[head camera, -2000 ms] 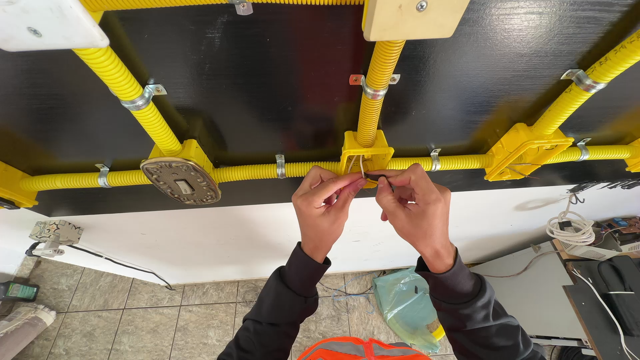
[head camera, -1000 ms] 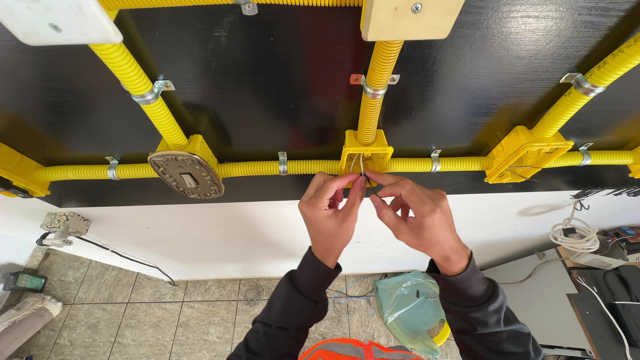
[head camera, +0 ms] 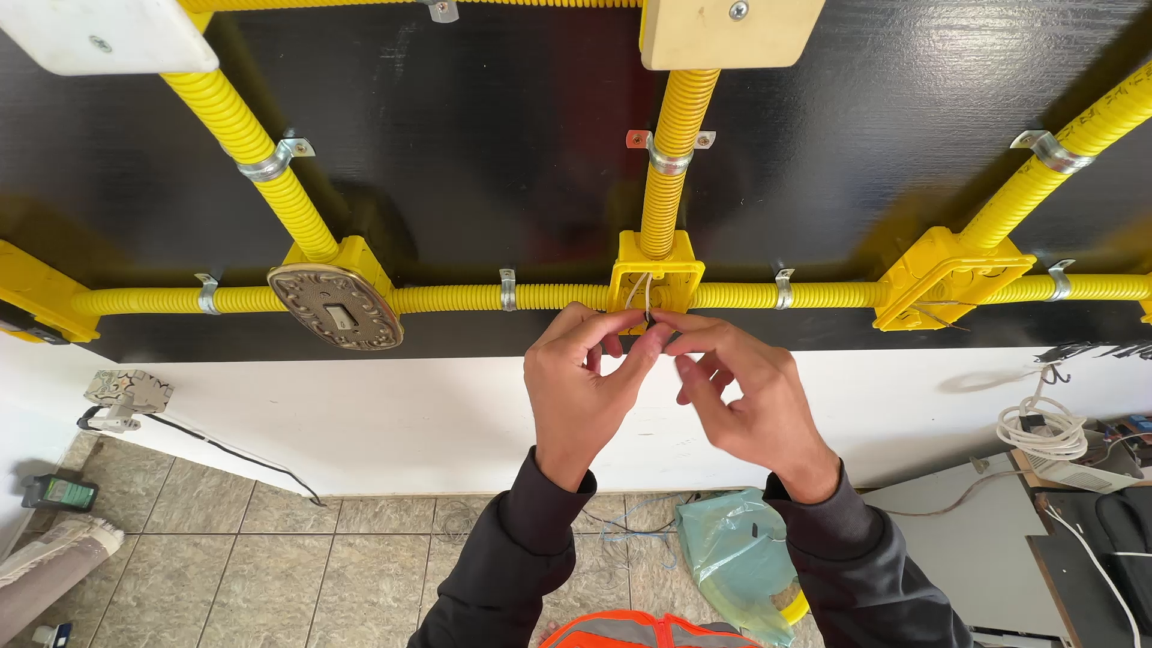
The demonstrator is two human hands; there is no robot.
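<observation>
My left hand pinches the ends of thin white wires between thumb and index finger, just below a yellow electrical box without a cover. Beside it, the index finger of my right hand touches or nearly touches a short dark piece at the wire ends; its thumb is apart from that finger. Whether the dark piece is tape or wire cannot be told. Yellow corrugated conduit enters the box from above and from both sides. My fingers hide part of the box's lower edge.
A black panel carries clamped conduit, an ornate switch plate, a beige cover plate and another uncovered yellow box. Below are a greenish plastic bag on the tiled floor, coiled white cable at right and a person's leg at left.
Both hands stay at the middle box. My right hand's thumb has come away from its index finger, while my left hand still pinches at the wire ends.
</observation>
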